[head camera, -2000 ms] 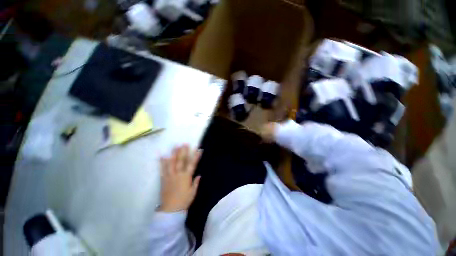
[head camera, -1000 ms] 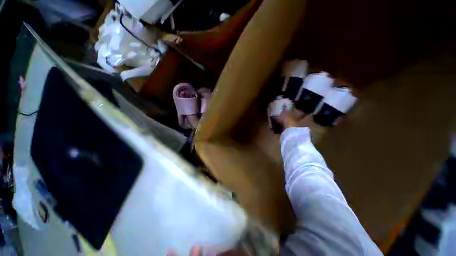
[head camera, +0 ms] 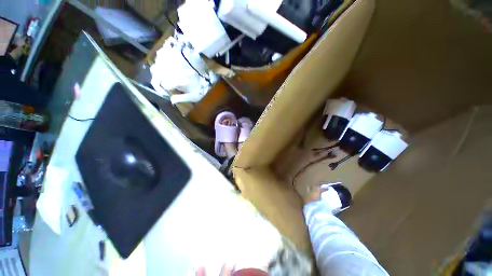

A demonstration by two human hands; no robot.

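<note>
My right hand [head camera: 314, 195] is low inside a deep brown carton [head camera: 280, 186], closed on the white housing of a camera [head camera: 340, 198] with a black rounded head. Three more white-and-black cameras, one of them the middle camera [head camera: 360, 132], lie side by side on the carton floor. Thin black cords [head camera: 323, 153] trail from them. My left hand [head camera: 216, 269] is mostly cut off by the bottom edge. Only spread fingertips show on the white bench [head camera: 199, 226], with nothing seen in them.
A black mouse pad [head camera: 129, 210] with a dark mouse [head camera: 129, 161] lies on the bench, beside small dark items. Beyond the carton are white camera units [head camera: 202, 27], a crumpled white bag [head camera: 178, 70] and a foot in a pink slipper [head camera: 225, 129]. A monitor [head camera: 6, 188] shows far left.
The camera at my right hand has moved away from the other three, nearer to me. The view has shifted, showing more of the monitor side. My left hand has stayed at the bottom edge.
</note>
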